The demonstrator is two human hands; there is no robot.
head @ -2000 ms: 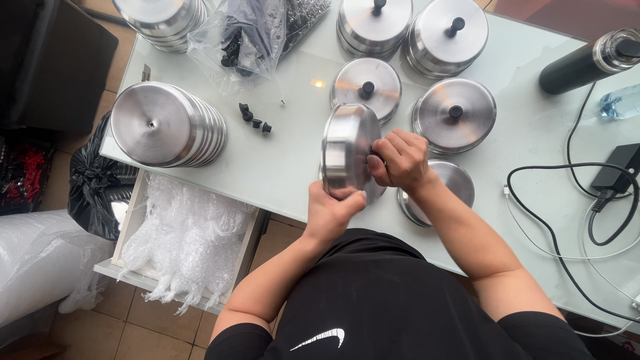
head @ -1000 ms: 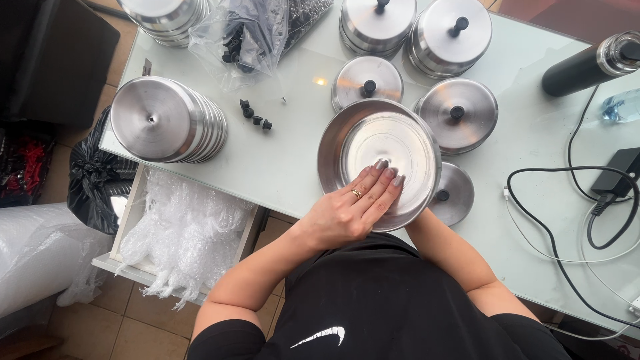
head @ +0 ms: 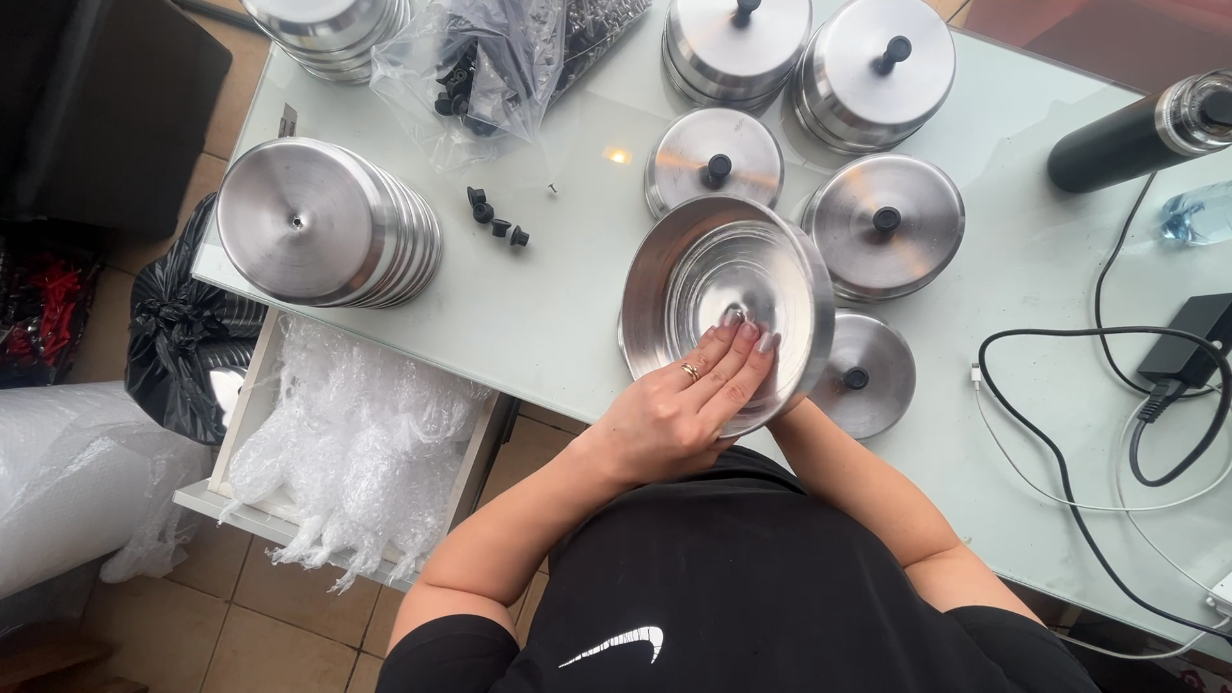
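A round metal lid [head: 664, 279] is held above the table's front edge with its hollow inside facing up. Fingertips of my left hand [head: 698, 395] press on the middle of its inside, fingers nearly straight. Behind and under the lid, my right hand [head: 791, 414] is almost wholly hidden. Beyond and to the right stand several metal lids with black knobs, among them a lid [head: 746, 144], another lid [head: 929, 255] and a small lid [head: 890, 366]. A stack of lids without knobs [head: 289, 226] is at the left. Loose black knobs [head: 500, 228] and a small screw [head: 552, 189] lie between.
A plastic bag of black knobs [head: 500, 67] lies at the back. An open drawer [head: 217, 491] holds bubble wrap [head: 356, 423]. On the right are a black thermos bottle [head: 1107, 149], a plastic bottle [head: 1198, 214], a power adapter [head: 1193, 337] and looping cables [head: 1068, 472].
The lid has turned from on edge to hollow side up. My left hand has gone from its rim to its inside; my right hand, earlier at the knob side, is now mostly hidden behind it.
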